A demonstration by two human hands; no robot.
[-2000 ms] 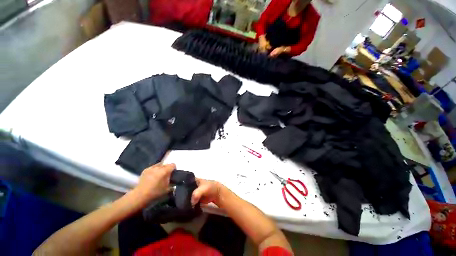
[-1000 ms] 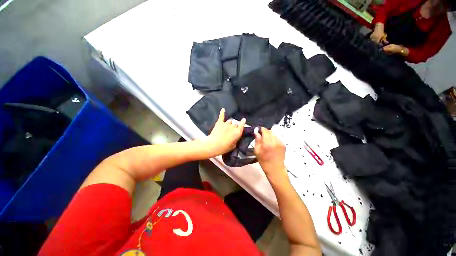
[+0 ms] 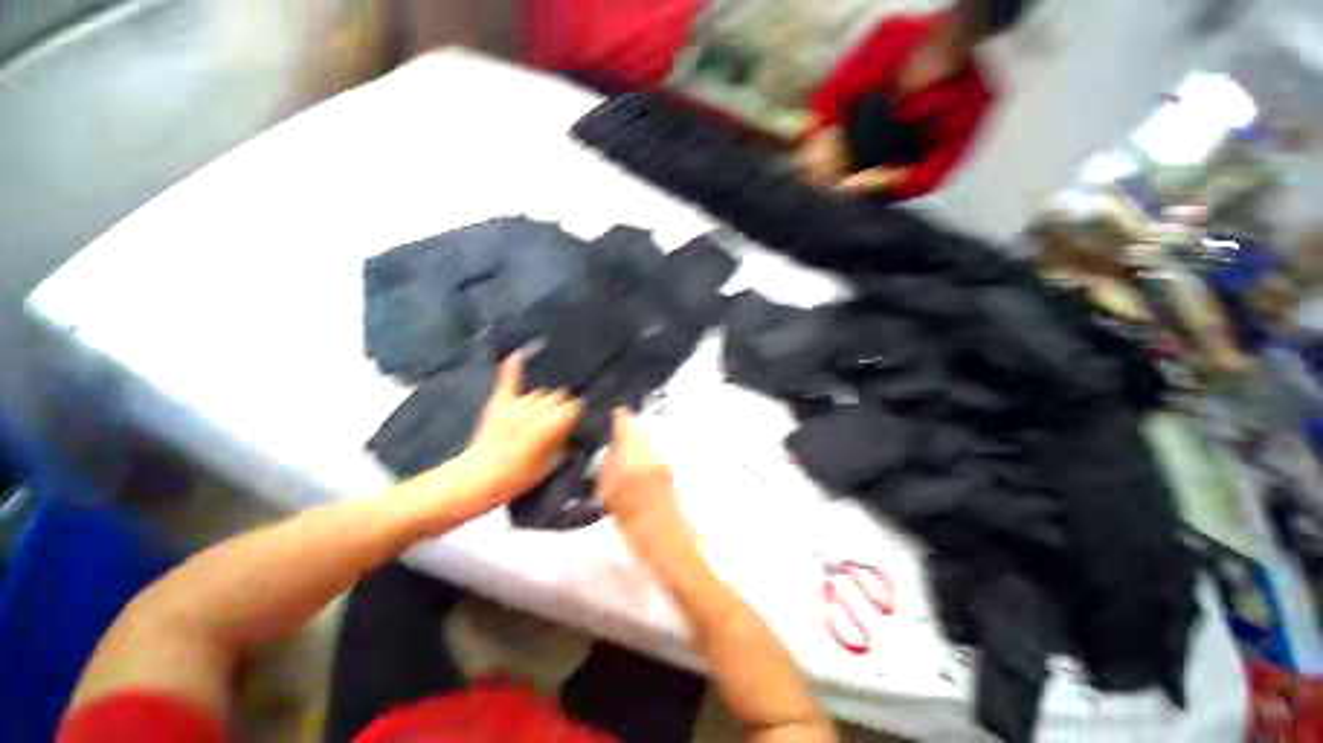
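The view is blurred. A black pouch (image 3: 559, 502) is held between my hands at the near edge of the white-covered table. My left hand (image 3: 525, 436) grips its left side, with the index finger pointing away from me. My right hand (image 3: 633, 468) pinches its right side. Just beyond my hands, flat black pouches (image 3: 435, 298) lie in an overlapping group, and the held pouch shows against their near edge.
Red-handled scissors (image 3: 859, 607) lie to the right. A loose heap of black fabric (image 3: 1016, 436) covers the table's right side. A ridged black row (image 3: 697, 153) runs along the far edge, where a person in red (image 3: 929, 102) stands. A blue bin (image 3: 80, 581) is at left.
The camera view has swung back, so the table's far side shows more and the bin less. Both hands still hold the pouch, now nearer the laid-out group.
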